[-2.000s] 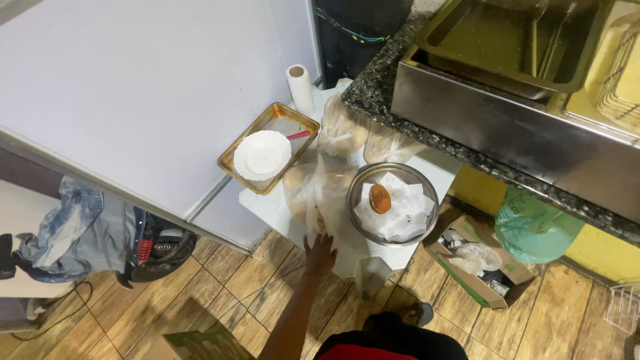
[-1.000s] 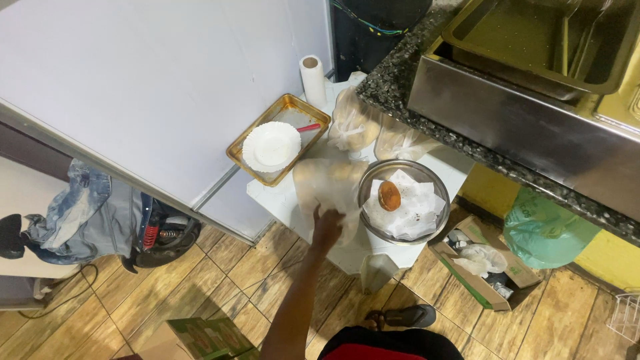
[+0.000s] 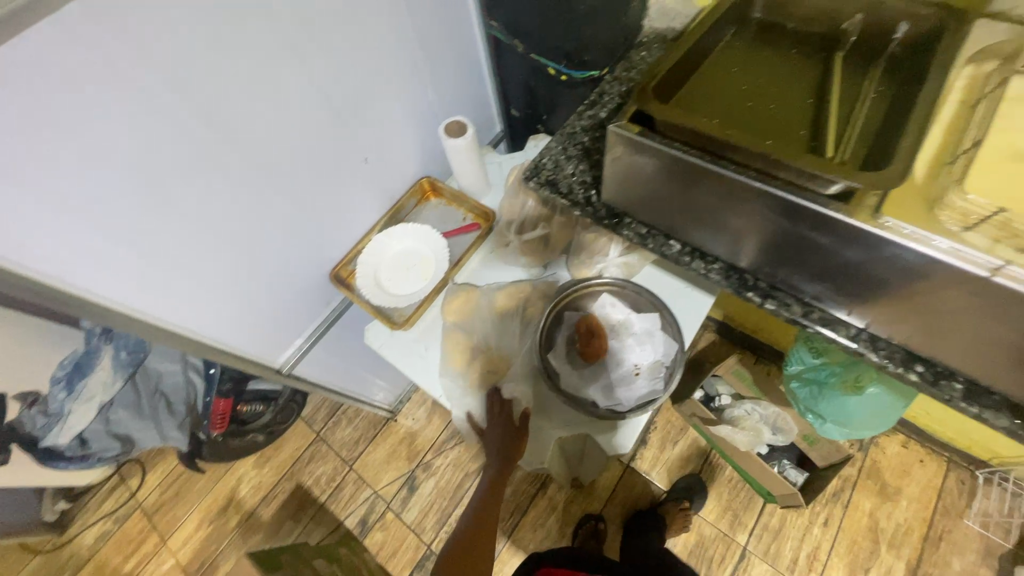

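My left hand (image 3: 502, 428) rests with spread fingers on the near end of a clear plastic bag (image 3: 480, 332) that holds several pale rolls or dough pieces. The bag lies flat on a small white table (image 3: 680, 296). Right of it stands a round metal bowl (image 3: 682, 352) lined with white paper (image 3: 628, 376), with one browned fried piece (image 3: 591, 339) on the paper. Left of the bag, a golden rectangular tray (image 3: 352, 260) holds white fluted paper plates (image 3: 402, 266) and a red-handled utensil (image 3: 462, 230). My right hand is out of view.
Two more filled plastic bags (image 3: 528, 220) and a white roll (image 3: 464, 156) stand behind. A granite counter (image 3: 584, 152) with an oil-filled metal fryer pan (image 3: 768, 88) overhangs the table's right side. An open cardboard box (image 3: 744, 472) and a green plastic bag (image 3: 844, 392) are below it.
One second ago my left hand was over the bag and the bag was bunched up and blurred. Now it lies spread flat, with my hand at its near end.
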